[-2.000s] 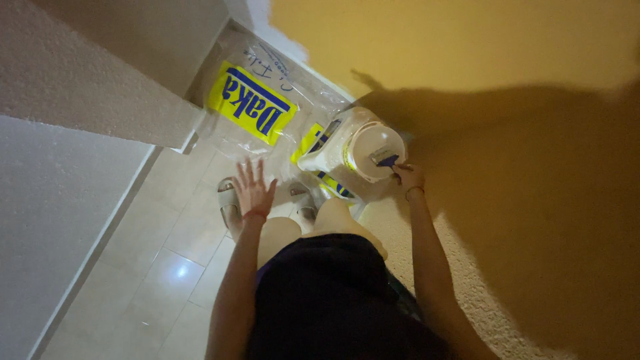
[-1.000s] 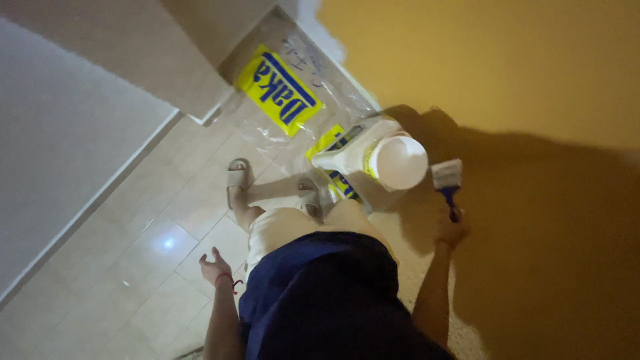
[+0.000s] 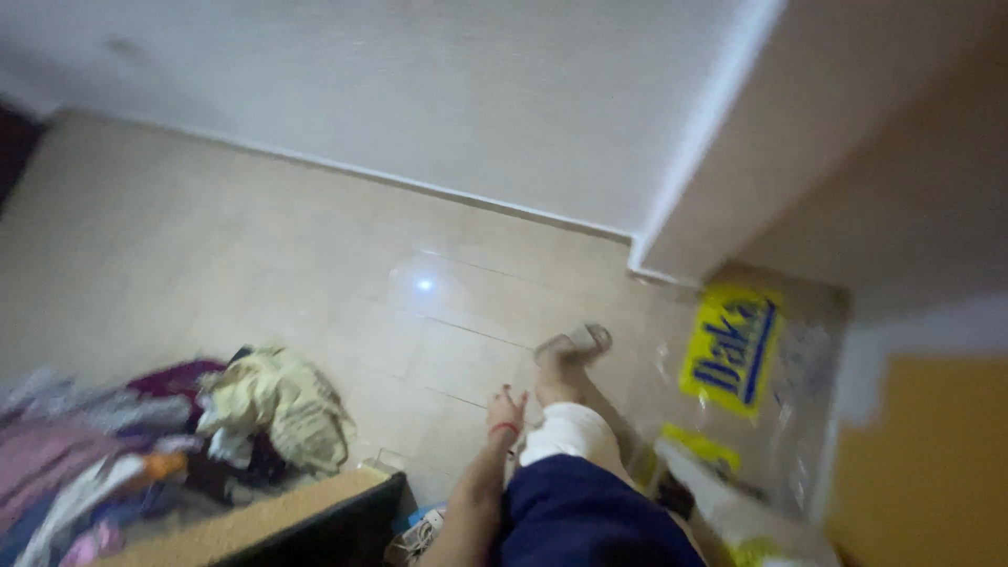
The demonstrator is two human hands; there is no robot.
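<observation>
My left hand (image 3: 506, 409), with a red string at the wrist, hangs over the tiled floor beside my knee, fingers apart and nothing in it. My right hand is outside the view, and so is the paintbrush. At the right, a clear plastic sheet with yellow and blue printed patches (image 3: 732, 350) lies on the floor along the wall. A pale, blurred container (image 3: 740, 504) stands on its near part at the lower right. The wall beside it bears ochre paint (image 3: 929, 449).
A heap of clothes (image 3: 276, 409) lies at the lower left, behind a board-like furniture edge (image 3: 299, 516). White cables (image 3: 425, 529) are near my left forearm. A white wall corner (image 3: 636, 256) juts out ahead. My sandalled foot (image 3: 579, 342) is on the tiles.
The view has swung far to the left, bringing the clothes heap in. My right hand, which held the paintbrush beside the white container one second ago, is out of view.
</observation>
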